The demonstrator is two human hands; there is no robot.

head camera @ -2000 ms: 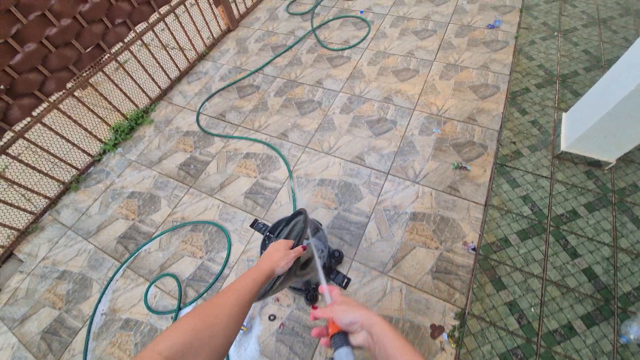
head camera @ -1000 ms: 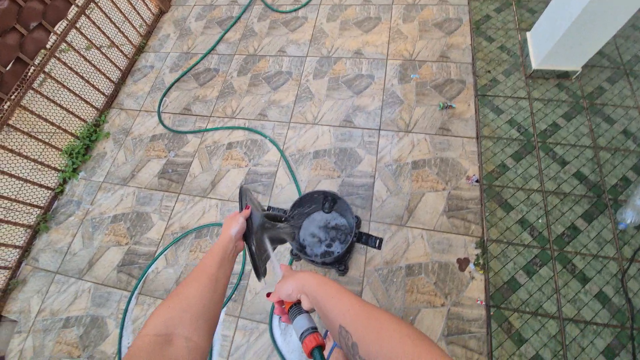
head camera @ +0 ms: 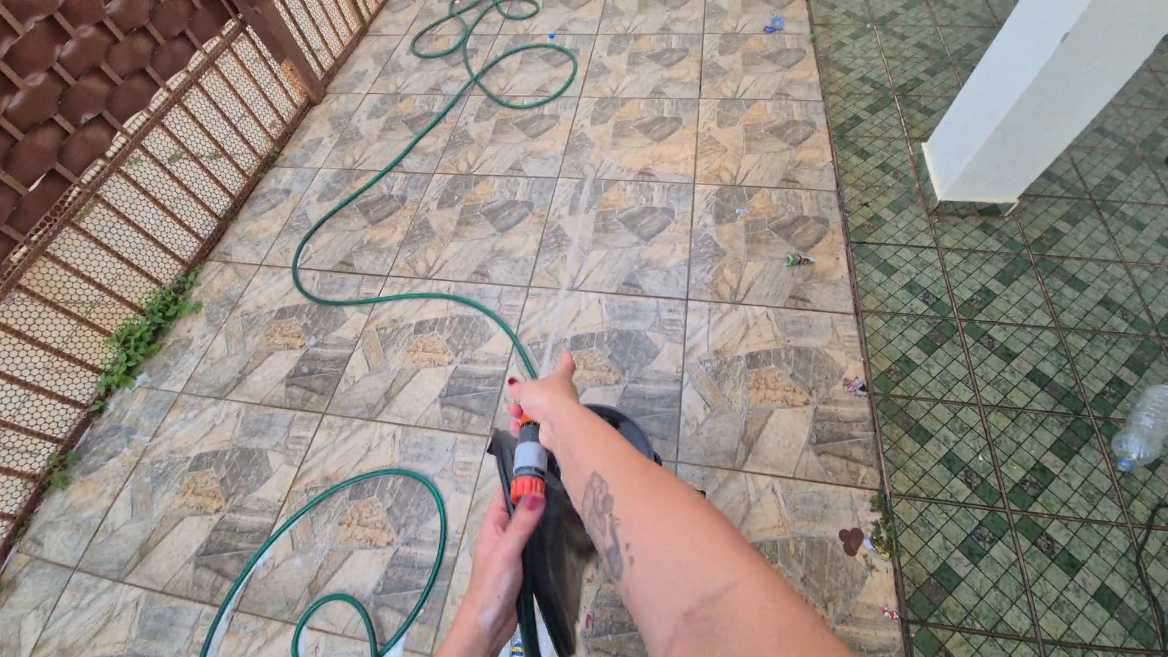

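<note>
My right hand (head camera: 547,392) is closed round the front of an orange and grey hose nozzle (head camera: 529,459), and a thin jet of water leaves it toward the far tiles. At the nozzle's rear orange collar, my left hand (head camera: 500,547) grips the hose end. A black plastic part (head camera: 558,557) stands tilted just beside and beneath the nozzle; whether my left fingers also touch it cannot be seen. Behind my right forearm is a round black container (head camera: 630,429), mostly hidden. The green garden hose (head camera: 411,297) winds over the stone-patterned tiles.
A rusty metal fence (head camera: 173,137) runs along the left, with a green weed (head camera: 146,338) at its base. On the right, green tiles bear a white pillar (head camera: 1013,119) and a clear plastic bottle (head camera: 1142,429). Hose loops lie at the far end and lower left.
My left hand has moved from the raised black part to the rear of the nozzle. The water jet now points away across the floor, and my right forearm covers much of the round container.
</note>
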